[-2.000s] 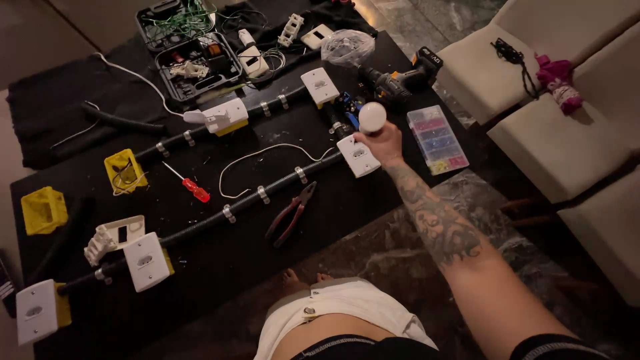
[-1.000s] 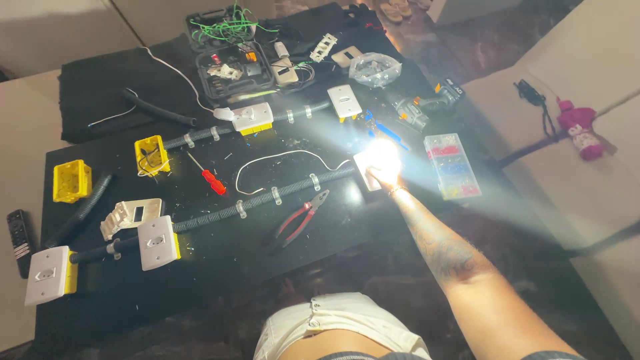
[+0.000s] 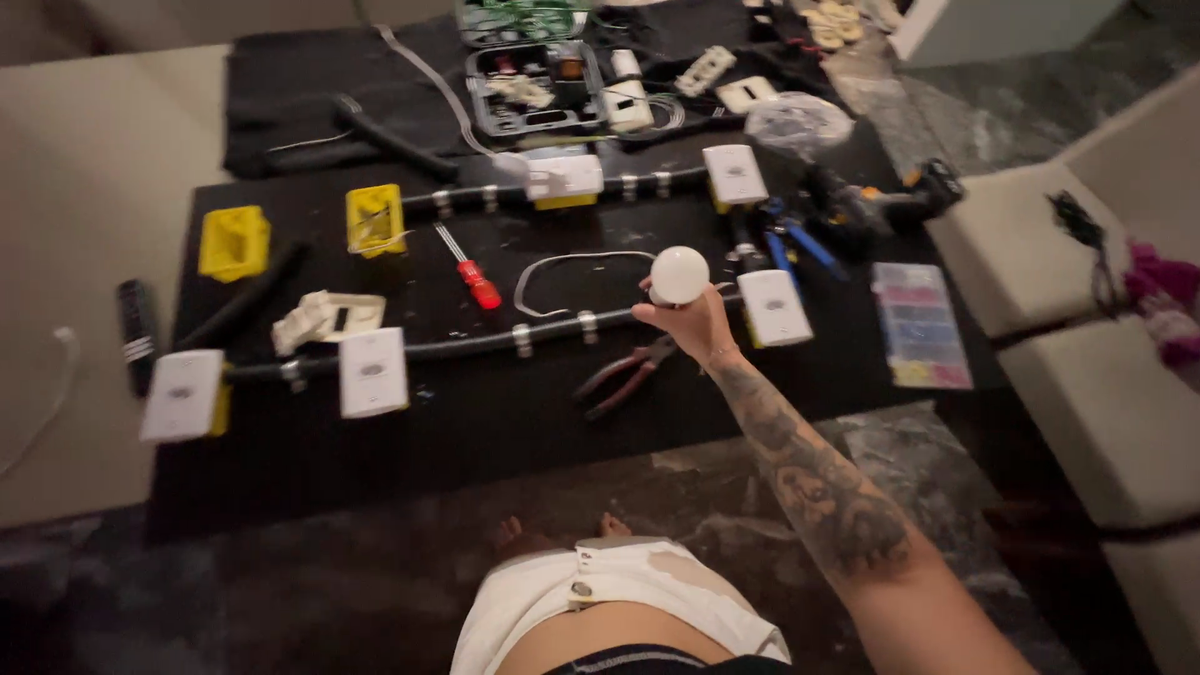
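Observation:
My right hand (image 3: 694, 323) holds a white light bulb (image 3: 680, 275), unlit, above the black table, left of a white outlet plate (image 3: 774, 307) on a yellow box. Beneath the hand lie pliers with dark red handles (image 3: 623, 375), partly covered by it. A black corrugated conduit (image 3: 469, 347) runs under the hand, joining the near boxes. Further left are two more outlet plates (image 3: 372, 372). A red screwdriver (image 3: 478, 284) and a loose white wire (image 3: 534, 272) lie between the two conduit runs. My left hand is out of view.
Two open yellow boxes (image 3: 234, 244) lie at the left. At the back is an open tool case (image 3: 534, 89). A cordless drill (image 3: 881, 202), blue-handled tool (image 3: 811, 248) and compartment box (image 3: 923, 323) lie at the right, beside pale chairs (image 3: 1059, 244).
The bulb, dark two seconds ago and glowing at the near right outlet one second ago, is now dark. My right hand has moved it left, away from that outlet.

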